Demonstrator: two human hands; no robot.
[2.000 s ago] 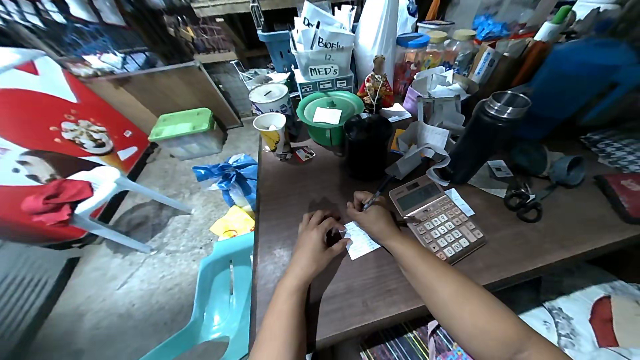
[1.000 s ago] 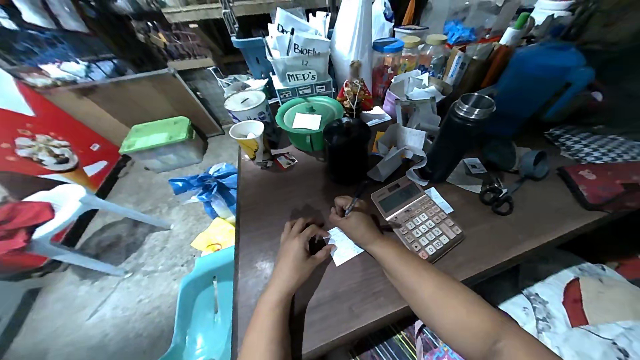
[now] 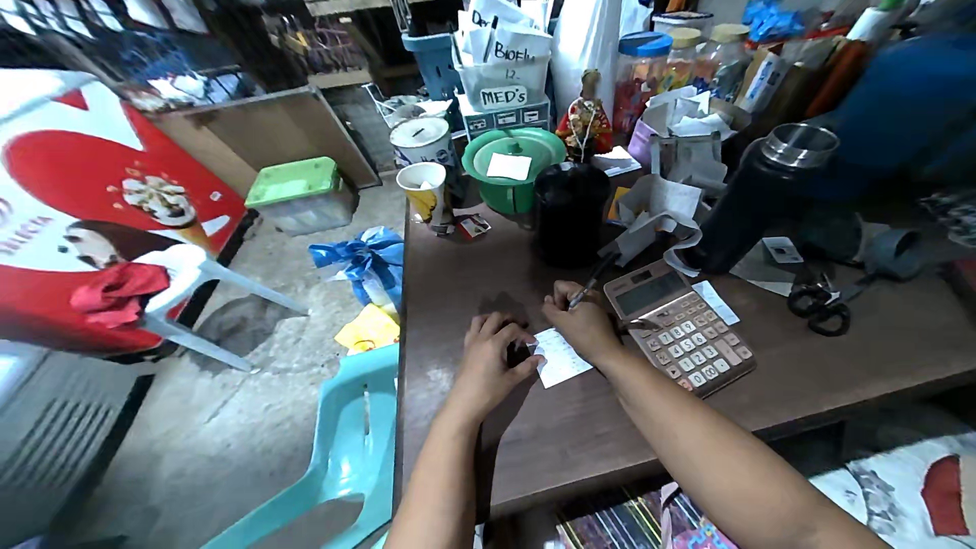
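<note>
My right hand (image 3: 583,324) grips a pen (image 3: 591,282), whose upper end points up and away; its tip is hidden by the fingers. This hand rests at the upper right edge of a small white paper slip (image 3: 560,364) that bears handwriting. At the slip's left edge lies my left hand (image 3: 496,362), thumb and fingertips touching the paper, with a small dark thing partly seen between them that I cannot make out. Just right of my right hand lies a rose-gold desk calculator (image 3: 698,335) on the brown table (image 3: 549,450).
Behind the hands stand a black container (image 3: 570,217), a green lidded bowl (image 3: 512,191) and a paper cup (image 3: 424,191). A dark tumbler (image 3: 755,202) and black scissors (image 3: 822,305) are at the right. A teal plastic chair (image 3: 343,442) adjoins the table's left edge.
The view has shifted somewhat. Both hands stay at the paper slip, and the pen remains in my right hand. Nothing has plainly been taken up or let go.
</note>
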